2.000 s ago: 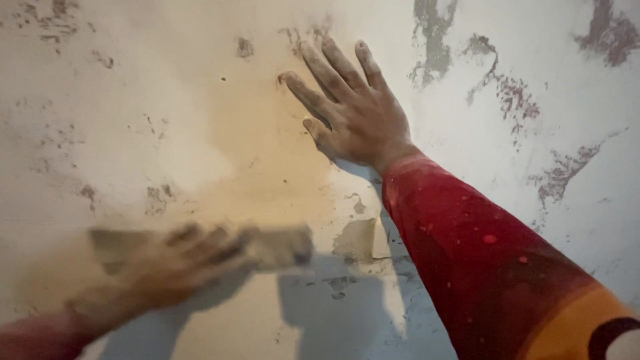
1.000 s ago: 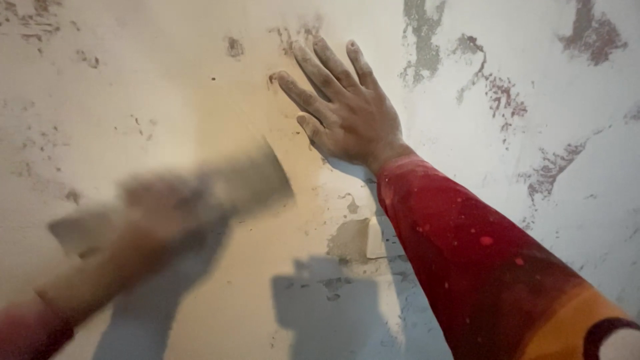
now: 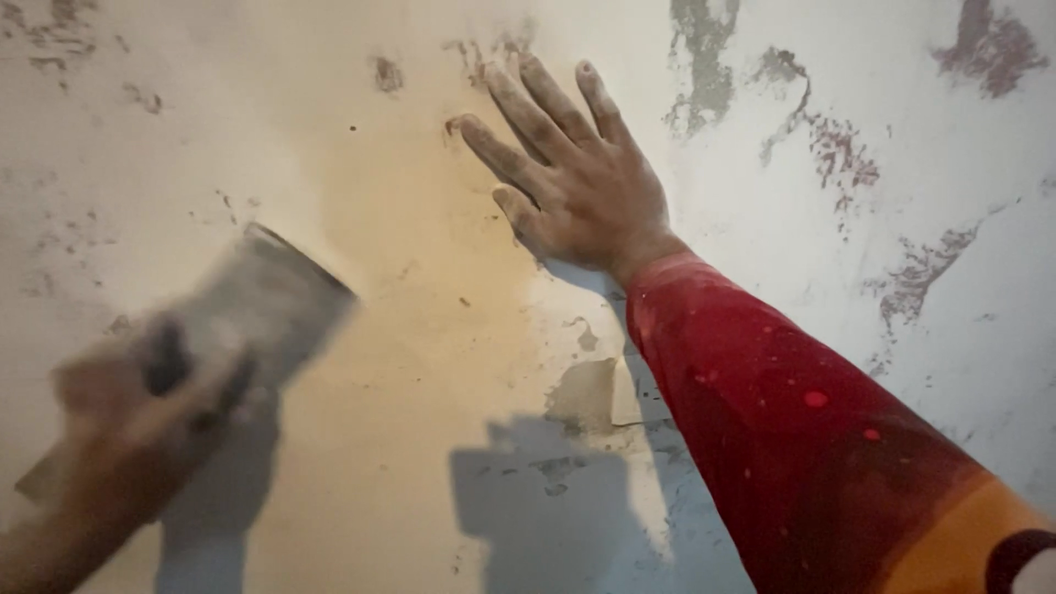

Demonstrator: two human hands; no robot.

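My left hand (image 3: pixel 157 404), blurred by motion, is closed around a flat grey sanding block or similar flat tool (image 3: pixel 264 305) at the lower left. The tool is tilted, its far end pointing up and right over the wall; whether it touches the surface cannot be told. Dusty and bare, my right hand (image 3: pixel 577 173) lies with fingers spread against the patchy plastered wall (image 3: pixel 396 346), upper middle of the view. Nothing is held in it. A red sleeve covers that forearm.
Peeled grey-green (image 3: pixel 703 66) and reddish-brown patches (image 3: pixel 990 54) mark the upper right of the wall. A lifted flake of paint (image 3: pixel 631 396) shows below my right wrist. Dark shadows (image 3: pixel 544 511) fall across the lower wall.
The tool, roughly level two seconds ago, is now tilted up to the right. Since one second ago, my left hand and the tool have moved down. My right hand stays on the wall.
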